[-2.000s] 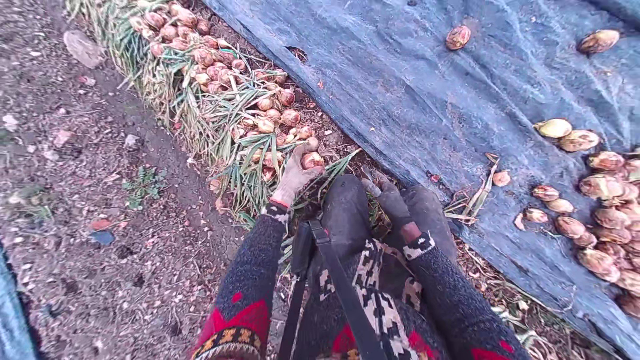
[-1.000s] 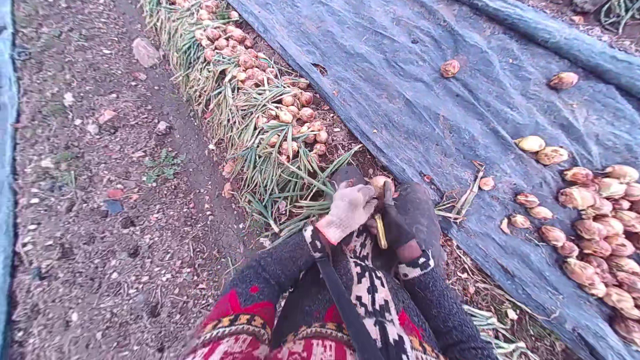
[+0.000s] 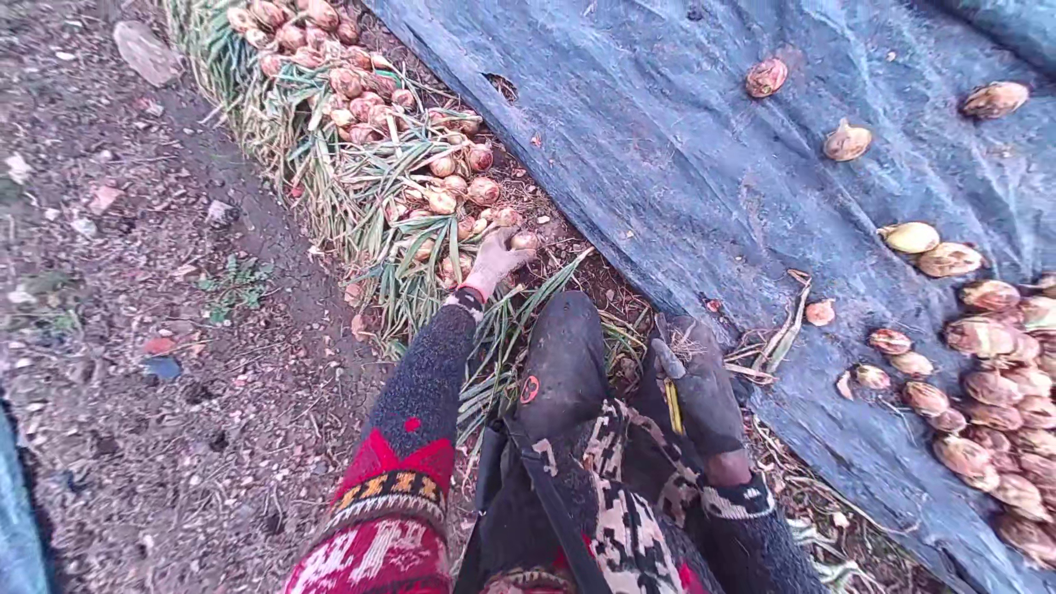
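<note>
My left hand (image 3: 498, 260), in a pale glove, reaches to the near end of a row of onions with green tops (image 3: 363, 198). Its fingers are at an onion (image 3: 524, 241); whether they grip it is not clear. My right hand (image 3: 700, 396), in a dark grey glove, rests by my right thigh, closed around a tool with a yellow handle (image 3: 674, 406); its blade cannot be made out. Trimmed onions (image 3: 994, 388) lie heaped on the blue ground sheet (image 3: 660, 165) at the right, and a lone onion (image 3: 847, 141) lies farther up.
Bare soil with stones (image 3: 148, 54) and a small weed (image 3: 235, 287) runs along the left. Another blue sheet's edge (image 3: 16, 503) shows at the lower left. Dry leaf trimmings (image 3: 780, 334) lie on the big sheet's near edge, beside my knee.
My left hand has moved from beside my right hand at my lap out to the onion row. One more onion lies on the upper part of the sheet. The onion held at my lap is gone from there.
</note>
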